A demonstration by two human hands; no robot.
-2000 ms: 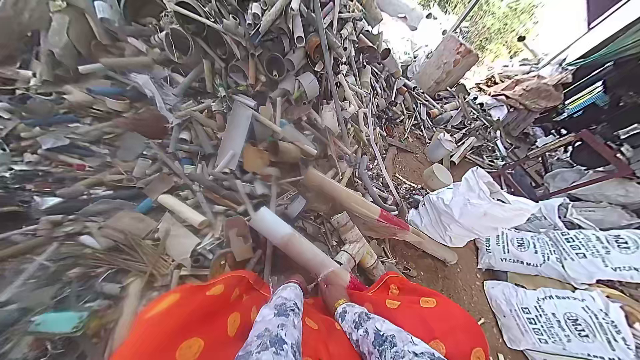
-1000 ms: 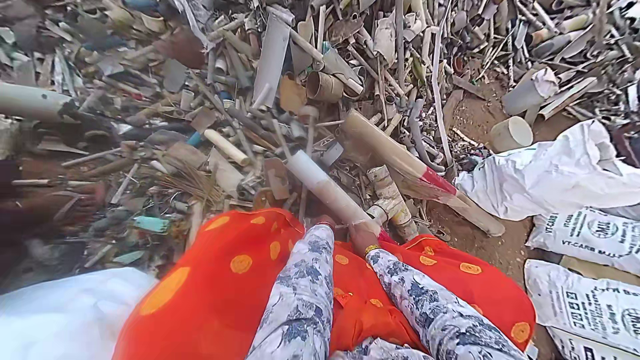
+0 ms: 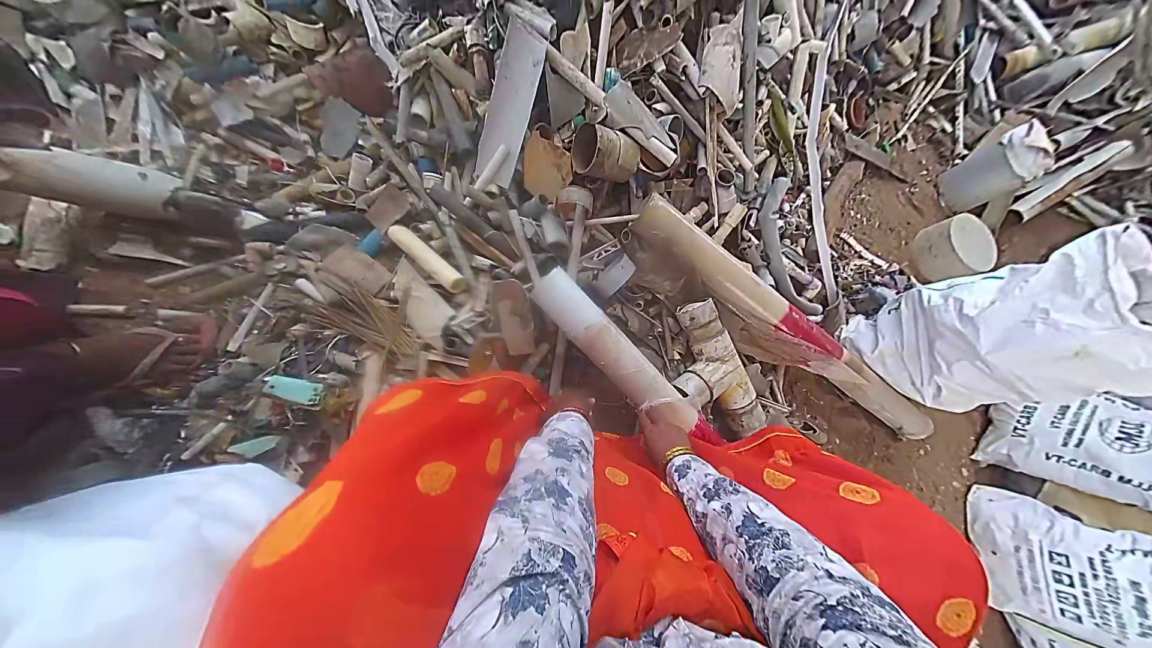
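Observation:
My right hand [image 3: 664, 427] lies at the near end of a whitish plastic pipe [image 3: 607, 337], which slants up and left; the fingers are partly hidden, so whether they grip it is unclear. My left hand [image 3: 569, 402] is a little left of the pipe, by the edge of the orange spotted cloth [image 3: 432, 513] over my lap, its fingers hard to see. A dirty pipe tee fitting [image 3: 720, 364] lies just right of the pipe. Beyond it a longer beige pipe with a red band [image 3: 738, 288] slants down to the right.
A heap of scrap pipes and plastic pieces [image 3: 432, 256] spreads ahead. White sacks [image 3: 1008, 315], some printed [image 3: 1062, 567], lie at the right. A white sack or sheet [image 3: 135, 549] is at the lower left. Another person's hand [image 3: 184, 346] shows blurred at the left edge.
The view has turned down and left since two seconds ago. The left hand now sits a bit apart from the pipe, while the right hand stays at its near end.

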